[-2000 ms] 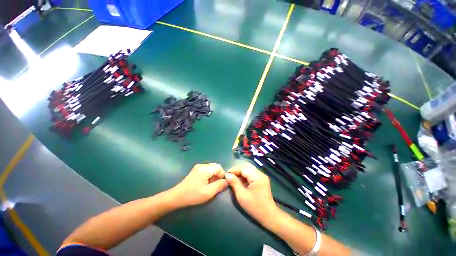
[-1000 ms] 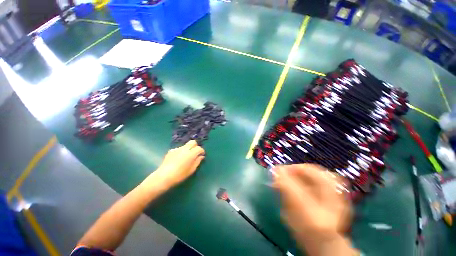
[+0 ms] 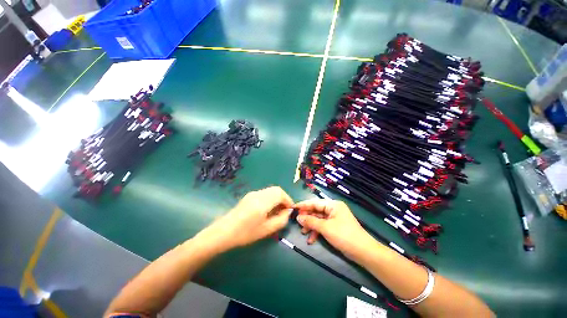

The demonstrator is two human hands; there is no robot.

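My left hand (image 3: 264,214) and my right hand (image 3: 332,227) meet at the fingertips near the table's front edge. A small dark piece (image 3: 294,214) shows between them, mostly hidden by the fingers. A black sleeved cable with a white band (image 3: 396,247) runs out behind my right hand and forearm; its near end is hidden at the fingers. Another wire harness (image 3: 326,268) lies on the table just below my hands, white bands near its ends. A heap of small black plastic parts (image 3: 227,152) lies beyond my left hand.
A large pile of wire harnesses (image 3: 398,130) lies at right, a smaller bundle (image 3: 115,149) at left. A blue bin (image 3: 149,31) and white sheet (image 3: 133,79) stand behind it. A single harness (image 3: 513,192), red and green tool (image 3: 510,124) and plastic bag (image 3: 541,177) lie far right.
My left hand has come back from the black parts heap and my right hand from the harness pile; they now meet at the fingertips. The harness below them remains on the table. The view has shifted.
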